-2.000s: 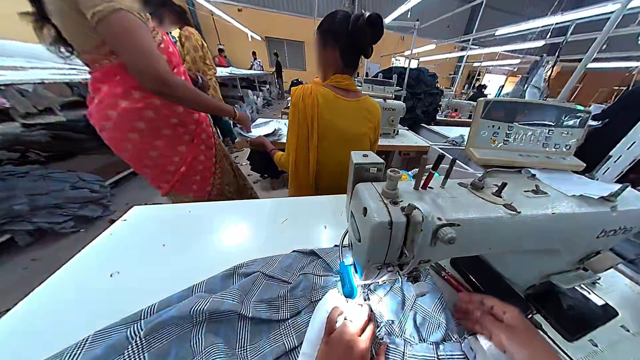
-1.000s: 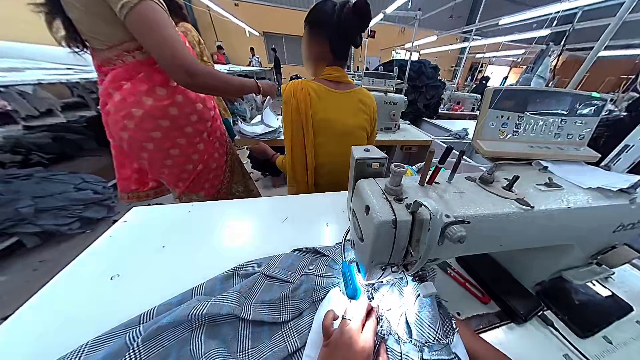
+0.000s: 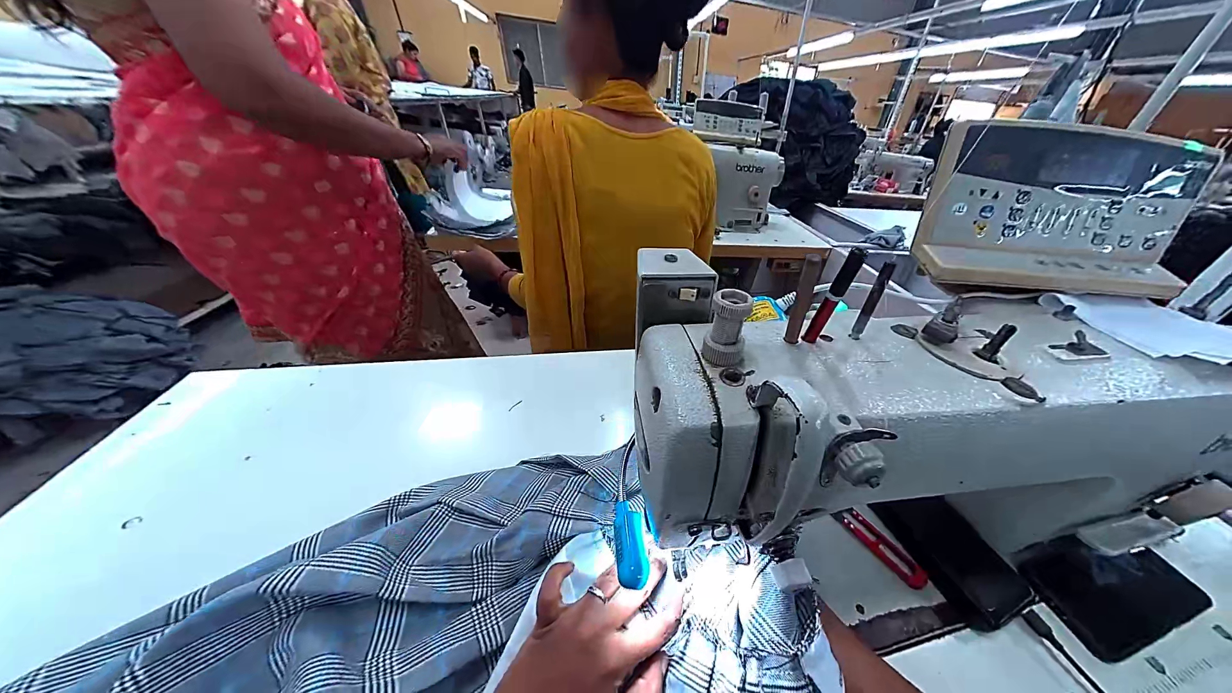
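Blue-grey plaid fabric (image 3: 385, 577) spreads over the white table and runs beneath the head of an industrial sewing machine (image 3: 924, 414). My left hand (image 3: 597, 626), with a ring on one finger, lies with fingers spread on a white piece (image 3: 525, 616) and the plaid cloth, just left of the needle area. A blue lamp (image 3: 631, 549) on a flexible neck lights the cloth brightly there. Of my right arm only the forearm (image 3: 852, 645) shows, at the right edge of the cloth; the hand is hidden behind the gathered fabric.
Red thread snips (image 3: 884, 549), a black phone (image 3: 953, 563) and a dark device (image 3: 1112, 592) lie under the machine arm. A control panel (image 3: 1064, 207) stands above it. Beyond the table (image 3: 318, 433), a person in yellow sits and one in red stands. Dark garments (image 3: 87, 356) are piled at left.
My right hand, visible two seconds ago beside the machine bed near the red snips, has moved left behind the cloth. The standing person's arm is raised from the papers since the earliest frame.
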